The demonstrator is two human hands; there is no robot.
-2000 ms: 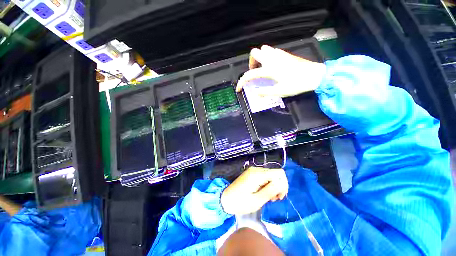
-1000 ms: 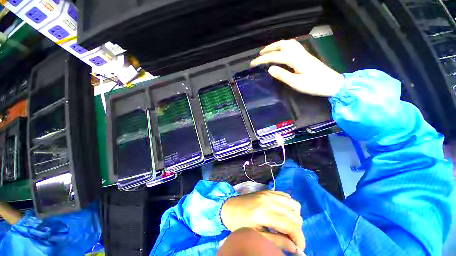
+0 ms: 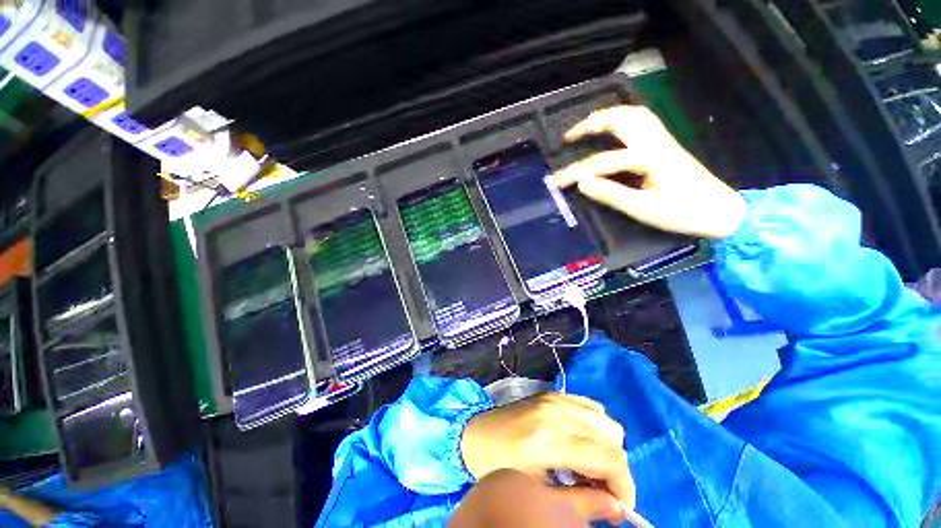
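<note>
A black tray (image 3: pixel 382 177) lies tilted with phones in its slots. The fourth phone from the left (image 3: pixel 526 222) shows a dark screen with a white vertical bar and a red and white strip at its bottom. A white plug (image 3: pixel 574 297) is at its bottom edge. My right hand (image 3: pixel 655 175) is over this phone's right side, fingers apart, a fingertip at the white bar; contact is unclear. My left hand (image 3: pixel 547 443) is closed around a thin white cord (image 3: pixel 560 369) below the tray, with a small dark piece between its fingers.
A phone with green text rows (image 3: pixel 449 253) lies beside it; two dimmer ones lie further left. Stacked black trays stand at the left (image 3: pixel 124 258), behind and at the right. A white power strip (image 3: pixel 88 93) is at upper left. A person's blue sleeve (image 3: pixel 134 495) shows at lower left.
The white box on the fourth phone's screen is gone; a white bar shows now. My right hand has shifted right and slightly down. My left hand has moved down. The view has shifted.
</note>
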